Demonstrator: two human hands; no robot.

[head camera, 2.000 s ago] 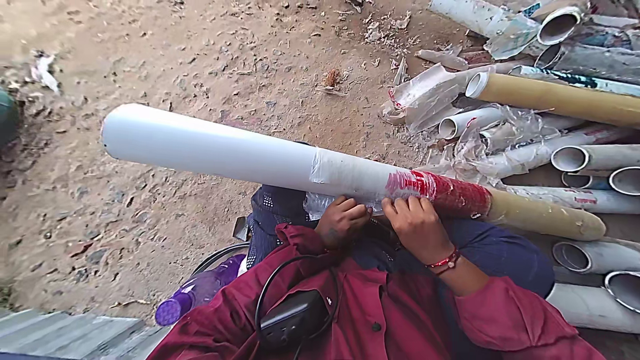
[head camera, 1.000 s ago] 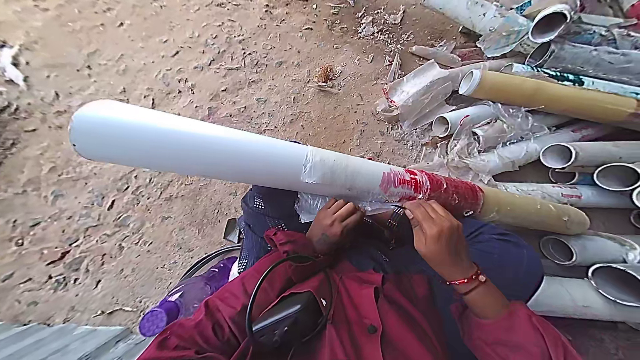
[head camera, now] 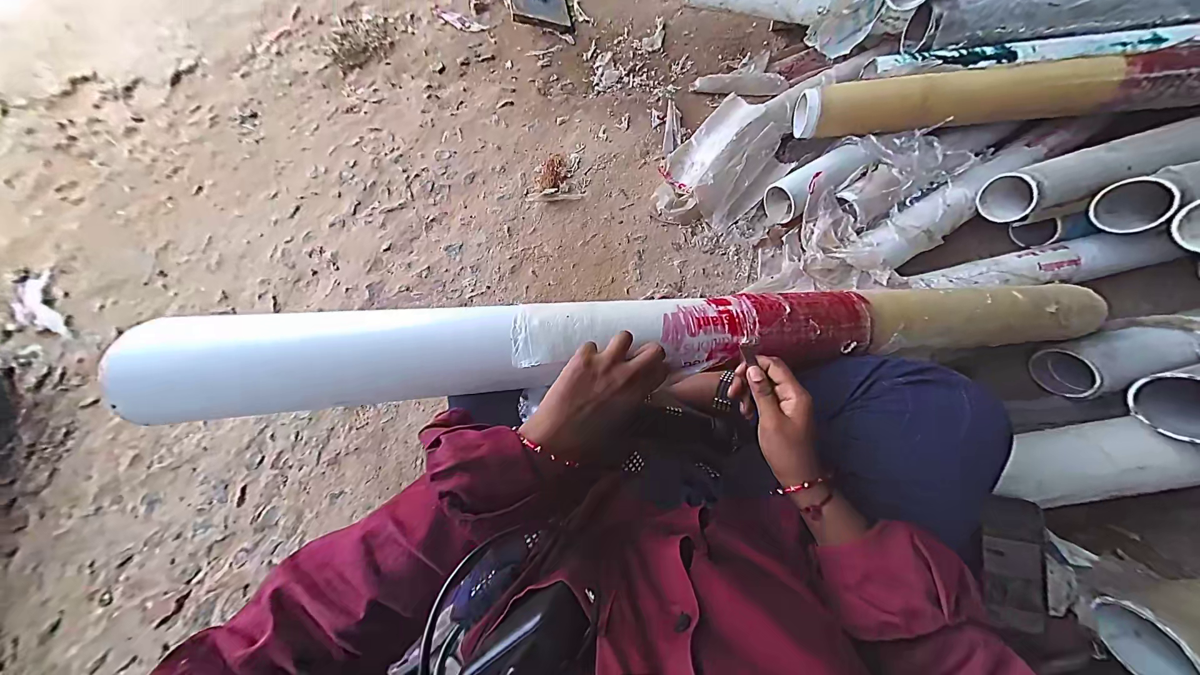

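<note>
A long white plastic pipe (head camera: 309, 361) lies across my lap, its left end out over the ground. Clear plastic film (head camera: 562, 335) wraps its middle, followed by a red printed band (head camera: 806, 323) and a tan section (head camera: 984, 317) at the right. My left hand (head camera: 609, 384) rests against the near side of the wrapped part, fingers bent over the film; whether it grips the film is unclear. Between the thumb and fingers of my right hand (head camera: 773, 398) is a small dark flat piece (head camera: 747, 355), its tip touching the lower edge of the red band.
Many pipes lie piled at the right, among them a tan one (head camera: 966, 98) and white ones with open ends (head camera: 1078, 169). Crumpled clear plastic (head camera: 727, 159) lies by them. Rough dirt ground (head camera: 375, 216) spreads ahead and left. A black device with a cable (head camera: 539, 628) rests against my shirt.
My left hand has come up onto the pipe's near side, and my right hand now shows a small dark piece. The pipe lies more level in view. The purple bottle has left the view.
</note>
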